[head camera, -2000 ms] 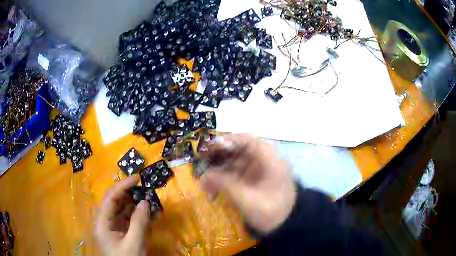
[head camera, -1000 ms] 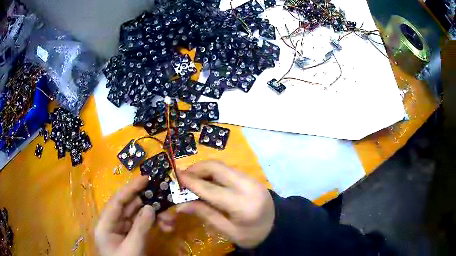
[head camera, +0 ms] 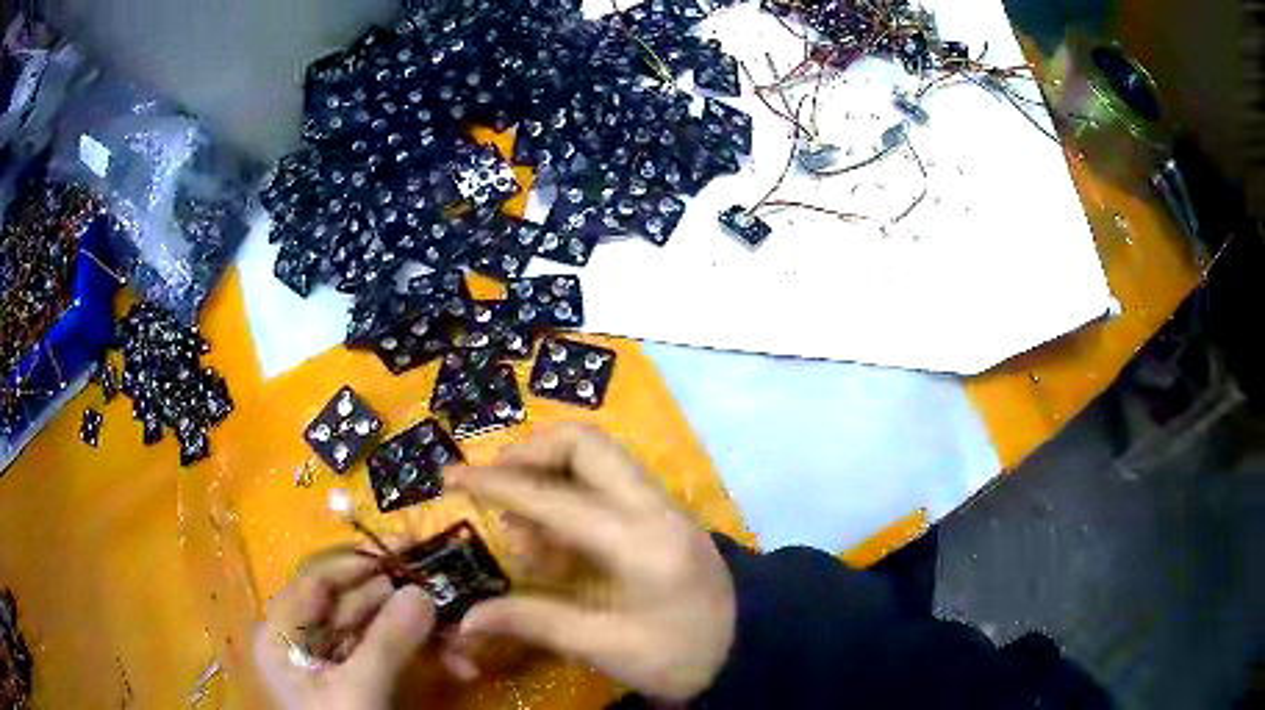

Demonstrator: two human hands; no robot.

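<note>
A black board (head camera: 458, 566) with thin dark red and black wires lies between my hands at the lower centre. My left hand (head camera: 347, 631) grips its left side and the wires, with the thumb on top. My right hand (head camera: 597, 555) is at its right side, thumb near the lower edge and fingers above; the fingertips' contact is blurred. A small pale tip (head camera: 341, 502) shows at the wires' upper left. Single LED boards lie just beyond: one at the left (head camera: 343, 429), one in the middle (head camera: 414, 465) and one at the right (head camera: 572, 372).
A large heap of LED boards (head camera: 416, 125) lies beyond, partly on a white sheet (head camera: 902, 264). Wired boards (head camera: 888, 35) are piled at its top. A small board cluster (head camera: 167, 382), blue bin (head camera: 83, 312) and clear bag (head camera: 167, 194) are left; a tape roll (head camera: 1126, 90) is right.
The wires no longer extend upward toward the heap; they now bunch at my left hand. The white face near my right fingers no longer shows. The view has shifted slightly.
</note>
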